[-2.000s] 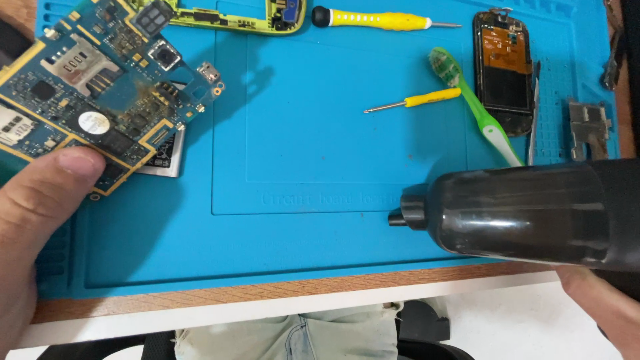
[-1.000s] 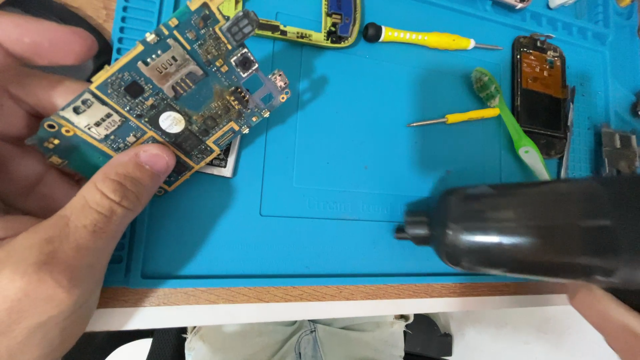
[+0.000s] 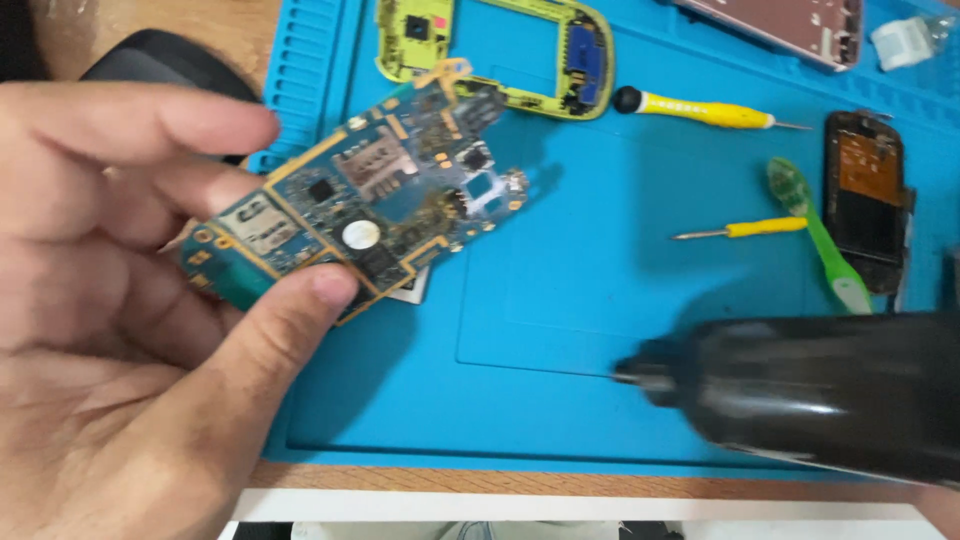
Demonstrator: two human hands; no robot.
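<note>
My left hand (image 3: 172, 322) holds a blue phone circuit board (image 3: 360, 195) tilted above the mat, thumb on its lower edge and fingers behind or beyond it. The board carries metal card slots and a round white sticker. At the lower right is a glossy black handheld tool (image 3: 810, 397) with a narrow nozzle pointing left, short of the board. Only a sliver of my right hand (image 3: 941, 510) shows beneath the tool at the frame edge, gripping it; its fingers are mostly hidden. Under the board, a pale-edged flat part (image 3: 416, 289) peeks out.
On the blue repair mat (image 3: 555, 300) lie a lime phone frame (image 3: 600, 45), two yellow screwdrivers (image 3: 697, 111), a green brush (image 3: 825, 247) and a dark phone part (image 3: 866, 195). A pink phone shell (image 3: 787, 26) and a small white item (image 3: 904, 43) are farther back.
The view has shifted left, showing more of my left hand and its raised fingers. Over the mat, the black tool has moved left, closer to the board.
</note>
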